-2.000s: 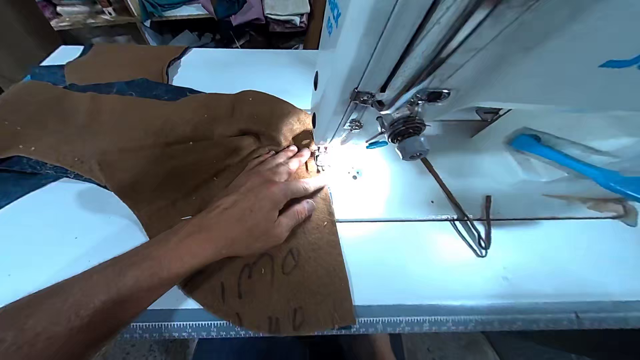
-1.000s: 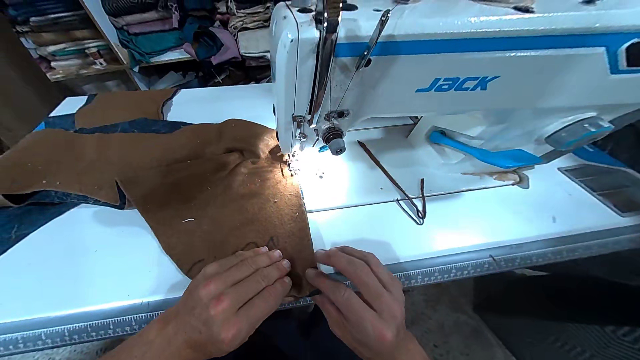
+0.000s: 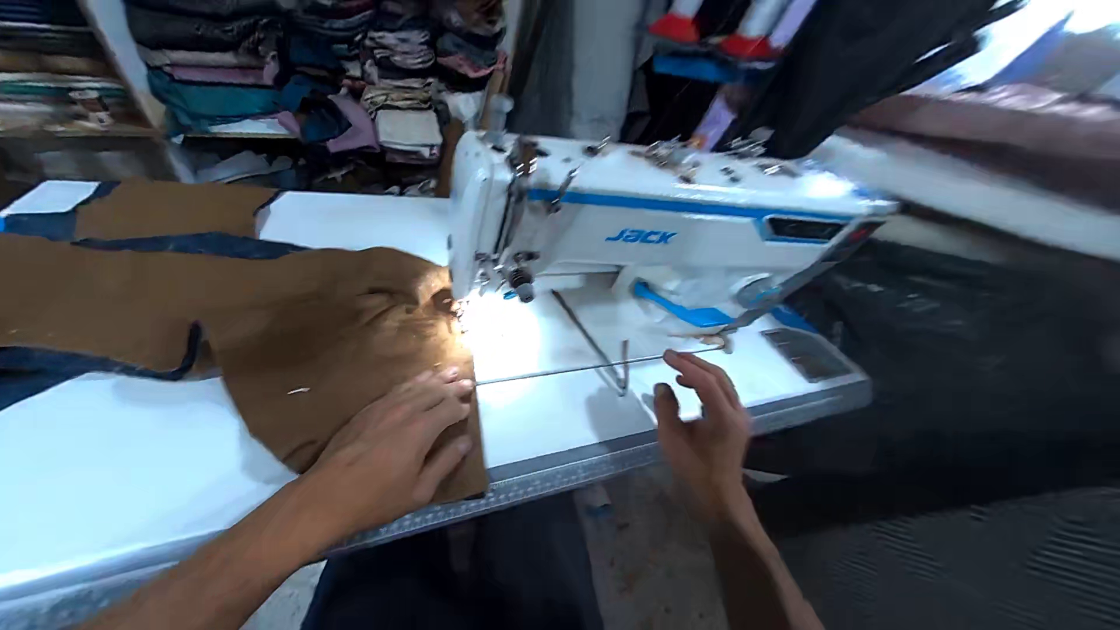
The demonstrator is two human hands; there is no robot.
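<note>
A wide piece of brown fabric (image 3: 324, 350) lies on the white sewing table (image 3: 114, 472), its right edge running under the needle area of a white and blue Jack sewing machine (image 3: 647, 236). The machine's lamp lights that spot brightly. Flat on the fabric, just below the needle area, rests my left hand (image 3: 407, 437), fingers pointing toward the machine. My right hand (image 3: 704, 420) is raised near the table's front edge, right of the fabric, fingers apart and holding nothing. Whether the presser foot is up or down I cannot tell.
A thin bent metal rod (image 3: 586, 332) stands by the machine bed. Dark blue fabric (image 3: 192, 243) and another brown piece (image 3: 179, 210) lie at the back left. A measuring scale (image 3: 534, 479) runs along the front edge. Shelves of folded cloth (image 3: 324, 52) are behind.
My right hand has left the fabric's lower corner and moved right. My left hand has moved up the fabric from its lower edge. The view has pulled back to show the whole machine.
</note>
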